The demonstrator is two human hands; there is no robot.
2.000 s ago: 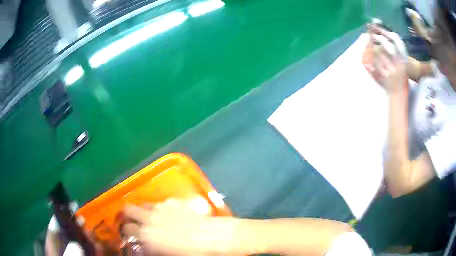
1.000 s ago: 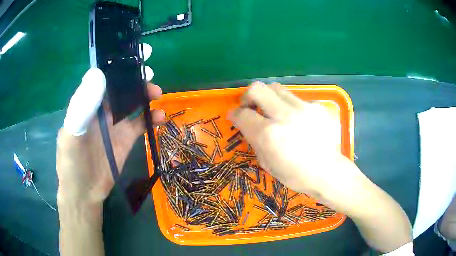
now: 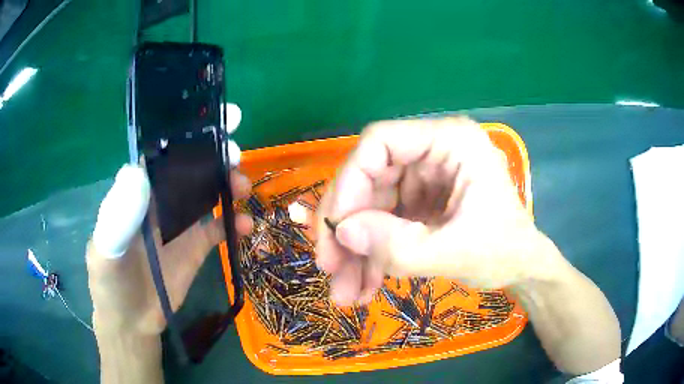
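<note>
My left hand [image 3: 124, 262], with white finger cots on its thumb and fingertips, holds a black phone middle frame [image 3: 178, 105] upright. The frame has a solid upper part and an opening with thin rails below. My right hand [image 3: 450, 210] is over the orange parts tray [image 3: 300, 366], with thumb and index finger pinched on a tiny dark side key [image 3: 331, 223]. Many loose dark and coppery side keys [image 3: 292, 300] lie in the tray, partly hidden by my right hand.
A green belt [image 3: 315, 60] runs behind the tray. Another dark frame [image 3: 166, 10] is at the top edge, behind the held one. A small wire item with a blue-white end [image 3: 46, 279] lies at left. A white sheet [image 3: 660, 232] is at right, with part of a person's arm at the edge.
My right hand has risen from the keys, turned, and now shows a key between its fingertips. My left hand and the frame sit slightly lower in view. The other frame has shifted up and left.
</note>
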